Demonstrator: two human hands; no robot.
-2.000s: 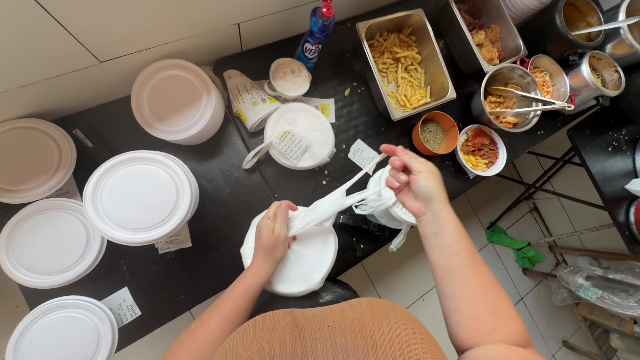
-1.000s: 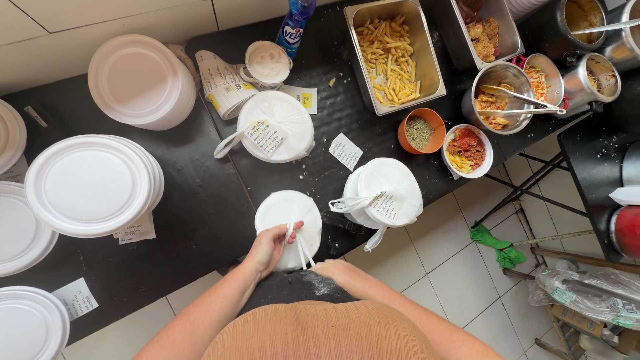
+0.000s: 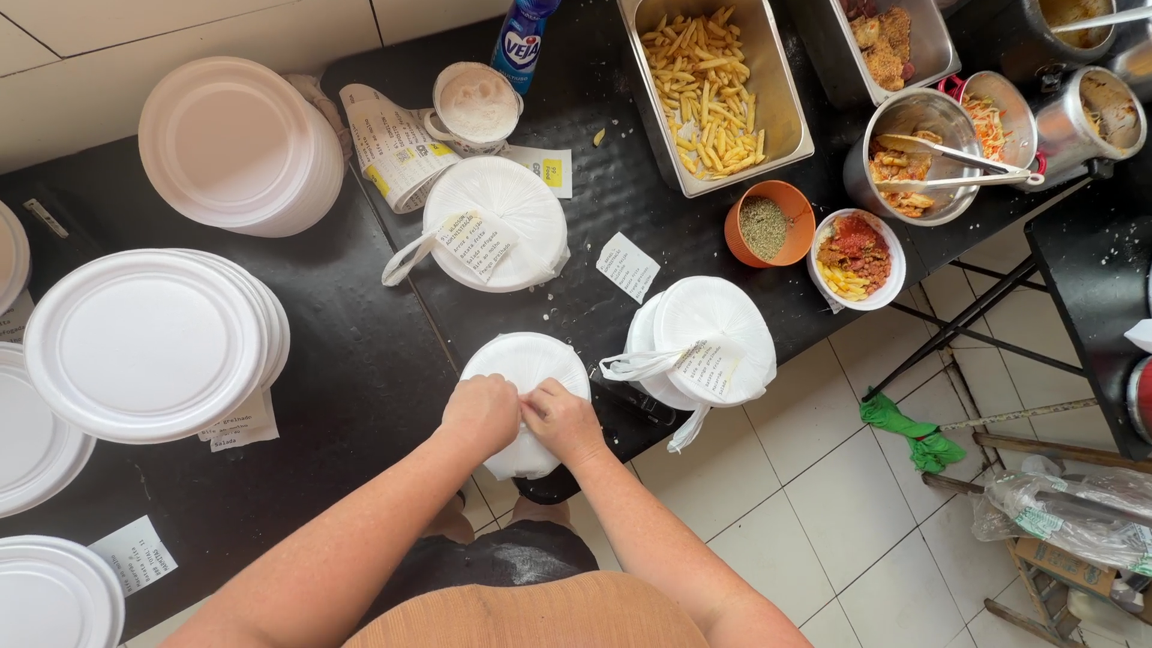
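A round white foam container in a thin plastic bag (image 3: 531, 356) lies at the table's front edge. Over its middle, my left hand (image 3: 483, 412) and my right hand (image 3: 560, 419) meet, fingers closed together on the bag's top; the pinched plastic itself is mostly hidden. To the right, more bagged round containers (image 3: 715, 315) are stacked, with a printed slip on top and the bag's handles knotted at the side. Behind my hands sits another bagged container (image 3: 531, 211) with a slip under its film.
Stacks of white foam containers (image 3: 144, 346) fill the left side. A steel pan of french fries (image 3: 787, 121), an orange cup of dried herbs (image 3: 734, 236), a filled food bowl (image 3: 891, 286) and a steel pot with tongs (image 3: 859, 166) stand at the right. A loose slip (image 3: 627, 266) lies mid-table.
Two seconds ago my right hand was at the bag on the right-hand stack; now both hands are together over the front container. In the last second they have closed in on its middle.
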